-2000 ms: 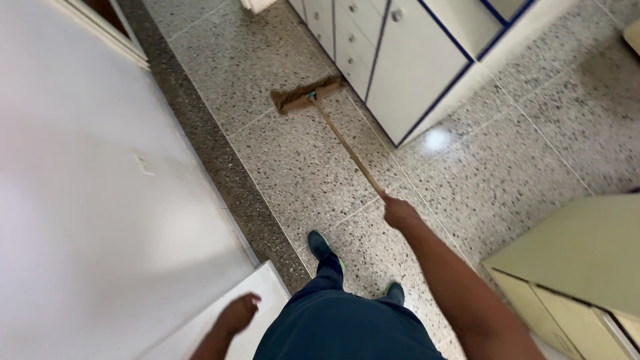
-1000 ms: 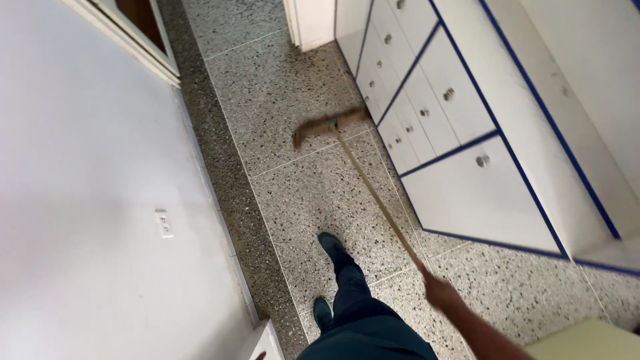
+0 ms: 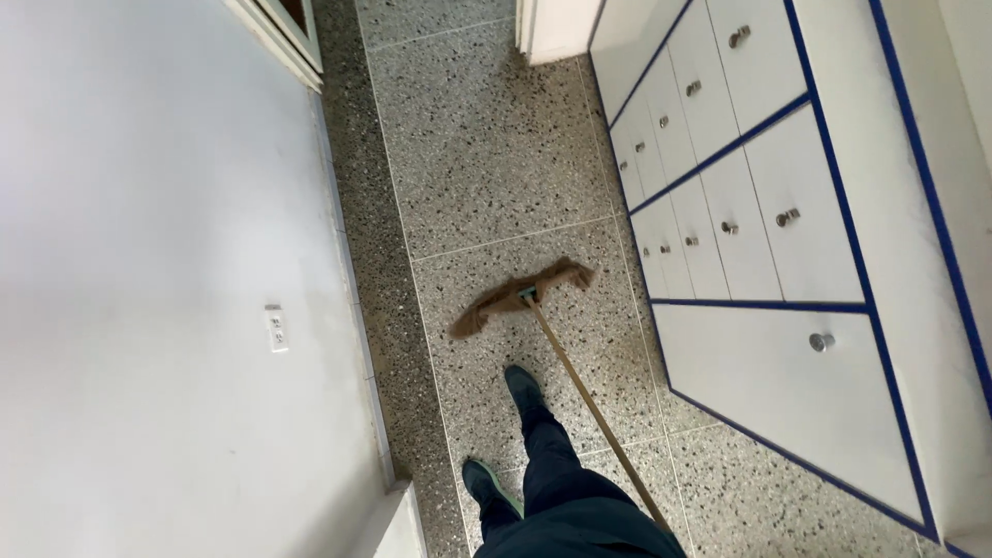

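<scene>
A brown cloth (image 3: 504, 298) is draped over the head of a floor mop or squeegee and lies on the speckled terrazzo floor (image 3: 496, 178). From its teal socket a long wooden handle (image 3: 593, 407) runs down to the bottom edge beside my dark shirt. Neither my left hand nor my right hand shows in this frame, so the grip on the handle is hidden. Just below the cloth is one dark shoe (image 3: 525, 387); the other shoe (image 3: 490, 484) is lower and to the left.
White cabinets (image 3: 783, 372) with blue trim and metal knobs line the right side. On the left stands a white wall (image 3: 155, 232) with an outlet (image 3: 277, 329) and a dark floor border along its base. A white door frame edge (image 3: 558, 31) juts in at the top.
The mop head has moved away from the cabinet base and lies nearer my feet. My right hand, earlier seen on the handle, is out of view, as is my left. My feet have stepped along the floor.
</scene>
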